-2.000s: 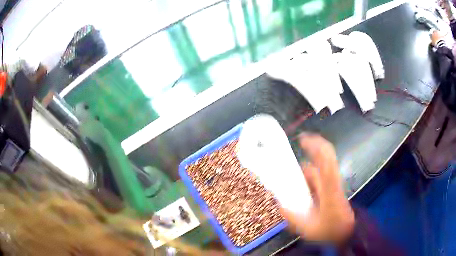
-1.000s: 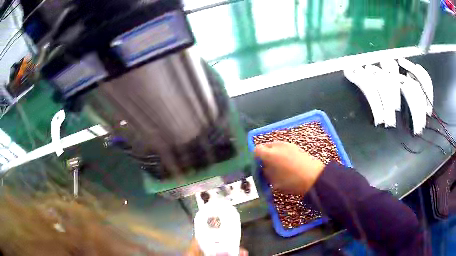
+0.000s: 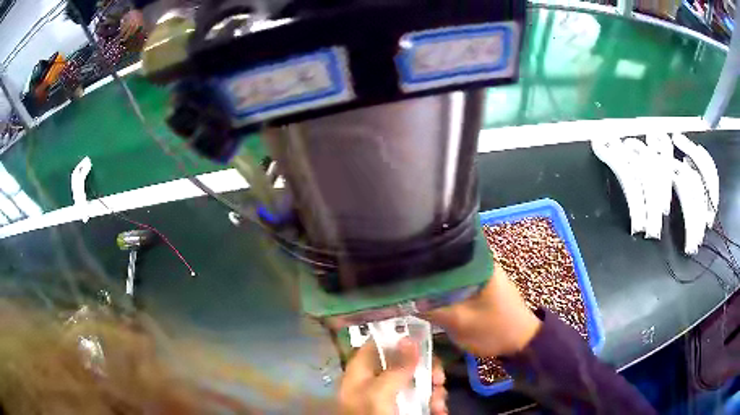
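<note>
The pneumatic press [image 3: 373,178] stands in the middle, a silver cylinder with a black top over a green plate. My left hand [image 3: 385,381] is shut on a white plastic housing [image 3: 412,357], its upper end under the press. My right hand [image 3: 479,316] reaches in from the right under the green plate; its fingertips are hidden by the press, so I cannot tell if it holds anything. The blue parts tray [image 3: 599,324], full of copper-coloured parts [image 3: 539,271], lies right of the press, partly behind my right wrist.
Several white housings [image 3: 649,182] with thin dark wires lie at the right. A mallet [image 3: 132,243] lies at the left. A single white housing [image 3: 80,182] with a red wire is at the far left by the green conveyor [image 3: 568,89]. A cable runs around the press.
The view has swung left onto the press. The housing, earlier over the tray, is now under the press in my left hand. My right hand has moved from the tray to the press.
</note>
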